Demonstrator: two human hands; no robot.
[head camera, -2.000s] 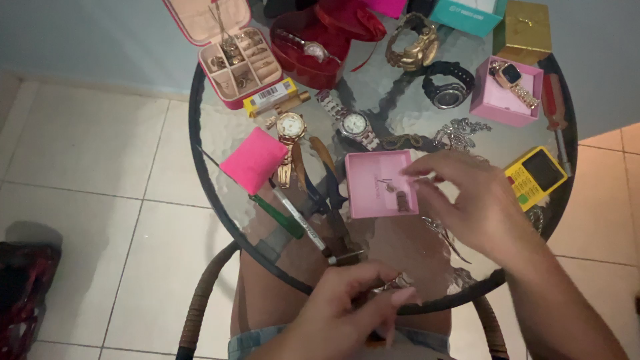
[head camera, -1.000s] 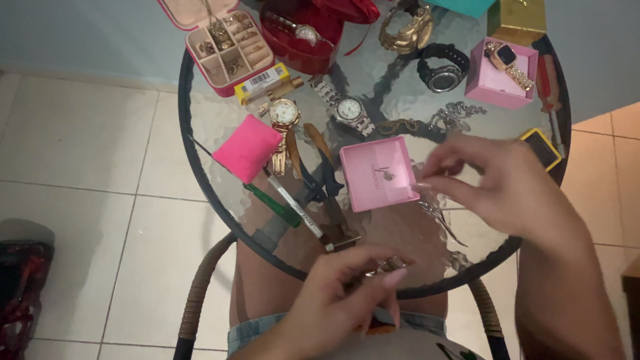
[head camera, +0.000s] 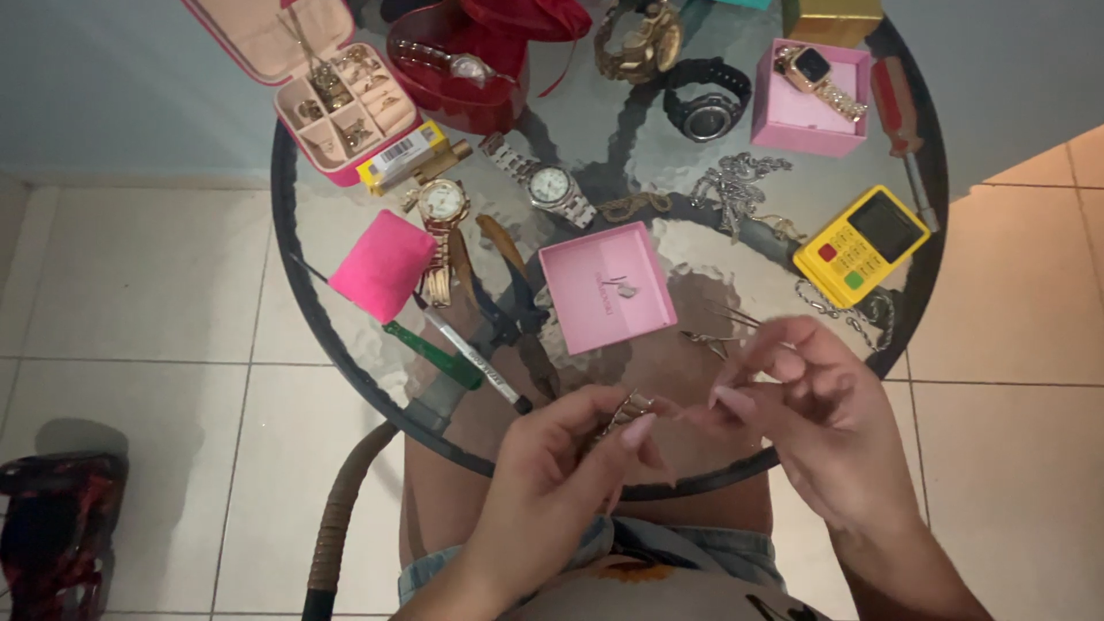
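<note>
My left hand (head camera: 573, 470) holds a metal link band (head camera: 628, 412), probably a watch bracelet, between thumb and fingers near the table's front edge. My right hand (head camera: 815, 414) is just right of it, thumb and fingertips pinched together; whether something small is between them cannot be told. Beyond the hands lies a pink box lid or tray (head camera: 608, 289) with small metal pieces inside. Tweezers (head camera: 733, 315) and small pliers-like metal tools (head camera: 709, 343) lie beside my right fingers. Blue-handled pliers (head camera: 509, 297) and a marker (head camera: 474, 358) are left of the pink box.
On the round glass table (head camera: 621, 493) are a silver watch (head camera: 548, 185), a gold watch (head camera: 442, 200), a pink cushion (head camera: 384, 266), a jewelry case (head camera: 345, 112), silver chains (head camera: 737, 185), a black watch (head camera: 709, 112), a yellow card reader (head camera: 862, 246) and a screwdriver (head camera: 897, 112).
My right hand has moved from beside the pink box down toward my left hand. My left hand still holds the metal band.
</note>
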